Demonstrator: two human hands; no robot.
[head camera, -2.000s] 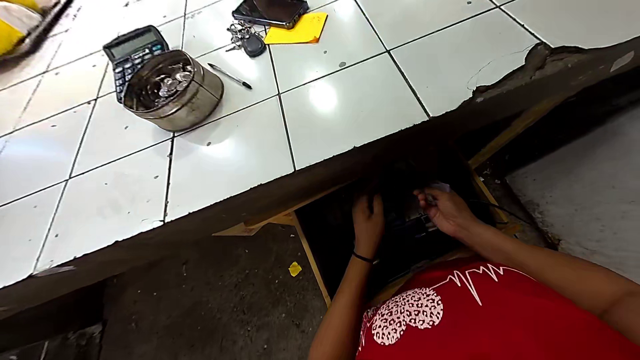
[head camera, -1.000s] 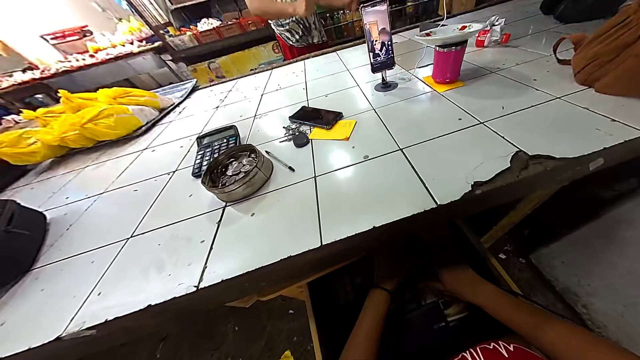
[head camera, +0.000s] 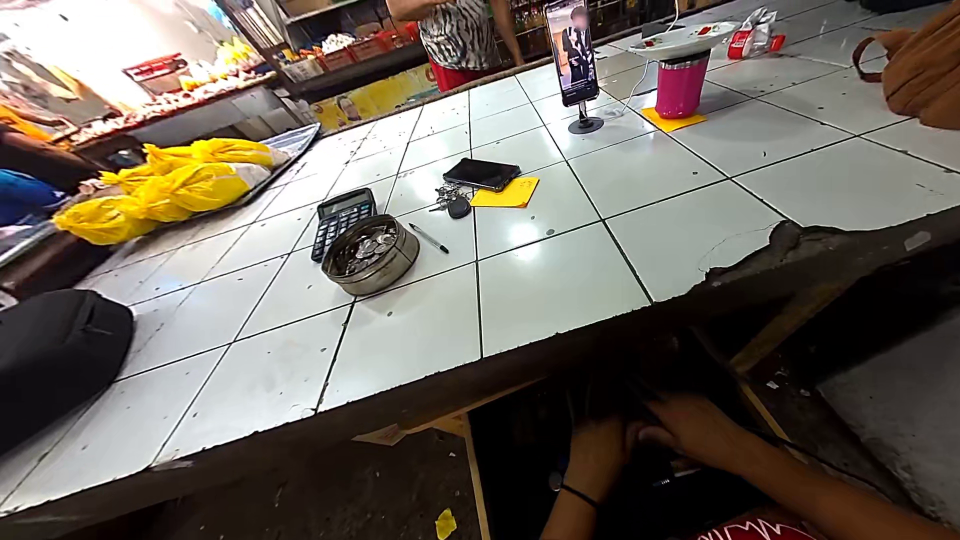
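Observation:
Under the edge of a white tiled counter (head camera: 555, 292), my left hand (head camera: 600, 450) reaches into a dark open drawer (head camera: 480, 480), a dark band around its wrist. My right hand (head camera: 690, 427) is close beside it, thumb toward the left hand. Shadow hides the fingers of both, so what they hold cannot be told. On the counter above are a round metal tin of coins (head camera: 371, 255), a calculator (head camera: 341, 217), a pen (head camera: 429, 238), a bunch of keys (head camera: 454, 202), a black phone (head camera: 481, 174) and yellow paper (head camera: 506, 193).
A phone on a stand (head camera: 574, 60) and a pink tumbler under a plate (head camera: 681, 86) stand farther back. Yellow plastic bags (head camera: 180, 184) and a black cap or bag (head camera: 60, 360) are at left, a brown bag (head camera: 926, 75) at right. Another person (head camera: 461, 37) stands across the counter.
The view has tilted up since the first frame, showing more of the counter. My hands, apart over the drawer two seconds ago, are now closer together and deeper in shadow.

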